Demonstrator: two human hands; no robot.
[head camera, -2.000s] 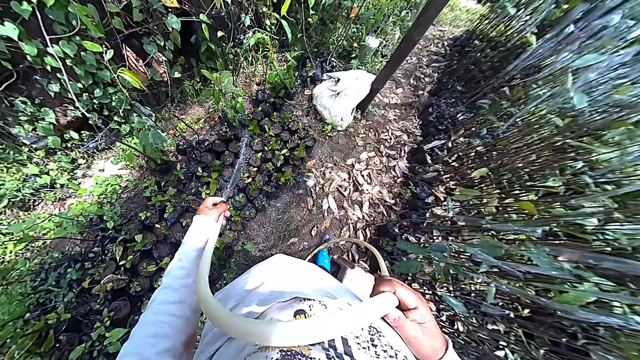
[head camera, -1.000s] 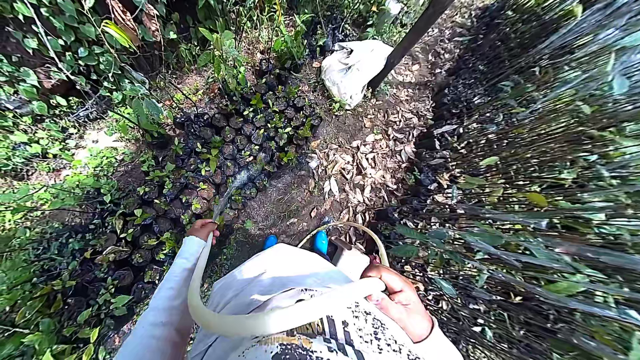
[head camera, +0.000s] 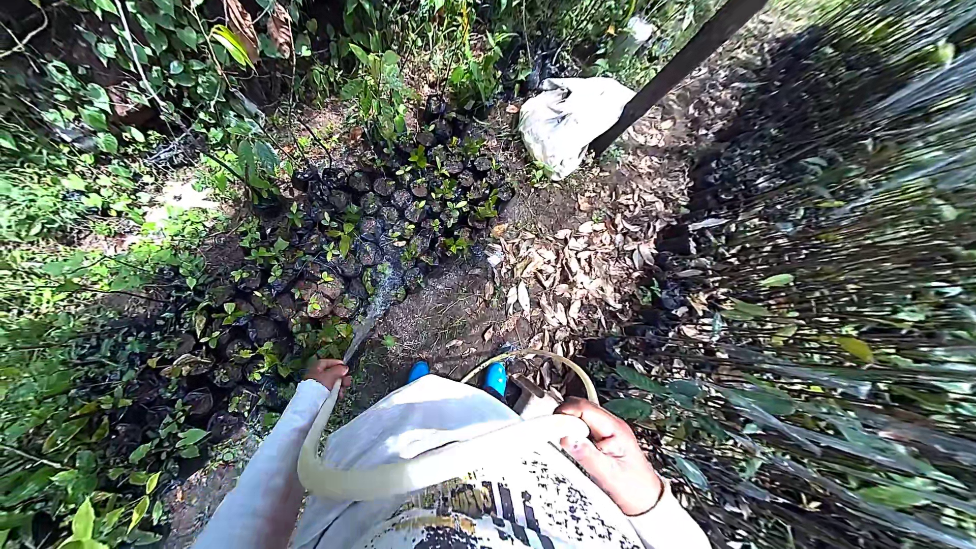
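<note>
My left hand (head camera: 329, 374) grips a pale, flexible hose (head camera: 396, 479) close to its outlet, at the lower left of the head view. A spray of water (head camera: 381, 293) leaves that end and falls among seedlings in black nursery bags (head camera: 374, 229). The hose loops across the front of my white printed shirt to my right hand (head camera: 612, 457), whose fingers and thumb are closed around it. Beyond the right hand the hose curves down past my blue boots (head camera: 496, 377).
A white sack (head camera: 572, 122) lies against a dark slanting post (head camera: 679, 72). Dry leaves (head camera: 572, 267) cover the path. Dense taller plants (head camera: 854, 305) line the right side; leafy vines (head camera: 91, 99) grow at the upper left.
The water now lands nearer to me and to the right than two seconds ago. Both hands keep their hold on the hose. Both blue boots show now, where the earliest frame shows one.
</note>
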